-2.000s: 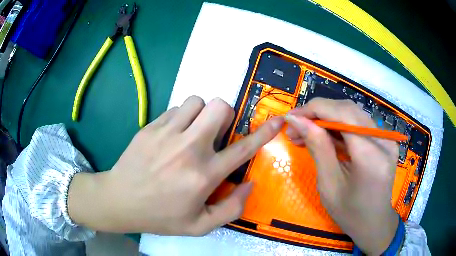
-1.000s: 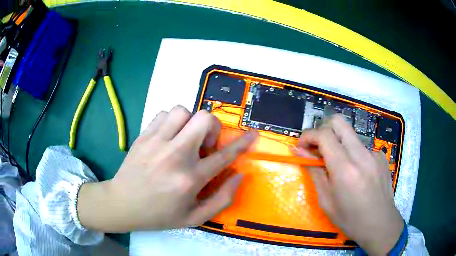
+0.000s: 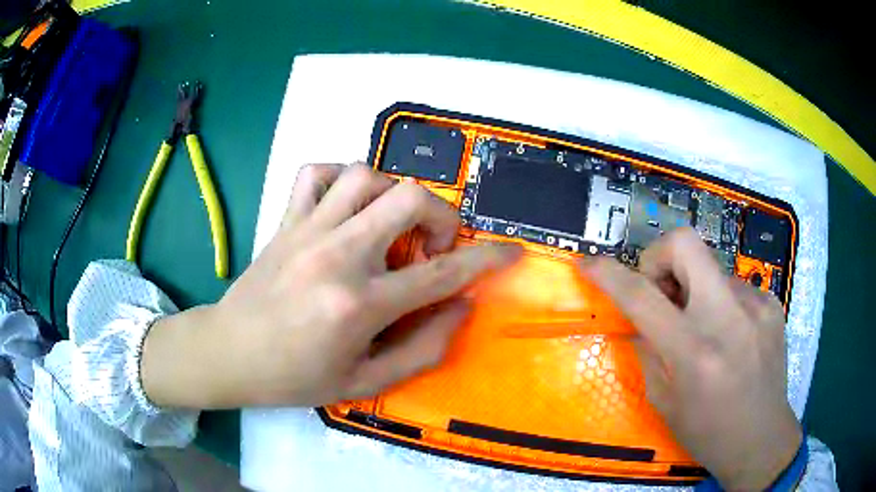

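Observation:
The orange tablet housing (image 3: 538, 384) with black rim lies open under both hands. The main board (image 3: 538, 192) runs along its far side. My left hand (image 3: 327, 279) is over the left part of the housing, its index fingertip at the board's near edge; I see nothing held in it, though its palm side is hidden. My right hand (image 3: 706, 356) is over the right part, its fingertips near the same edge. The orange spudger (image 3: 567, 329), blurred, sticks out leftward from my right hand over the honeycomb bay. No cable can be made out clearly between the fingertips.
A white foam sheet (image 3: 322, 115) is beneath the housing. Yellow-handled cutters (image 3: 182, 183) lie at the left on the green mat (image 3: 240, 48). A blue box (image 3: 79, 101) and dark cables are at the far left. A yellow edge line (image 3: 663, 38) curves across the top right.
Against the view, the housing shifted left, showing more of the board. My hands moved apart from their touching fingertips. The spudger swung from pointing right, above my right hand, to pointing left beneath it.

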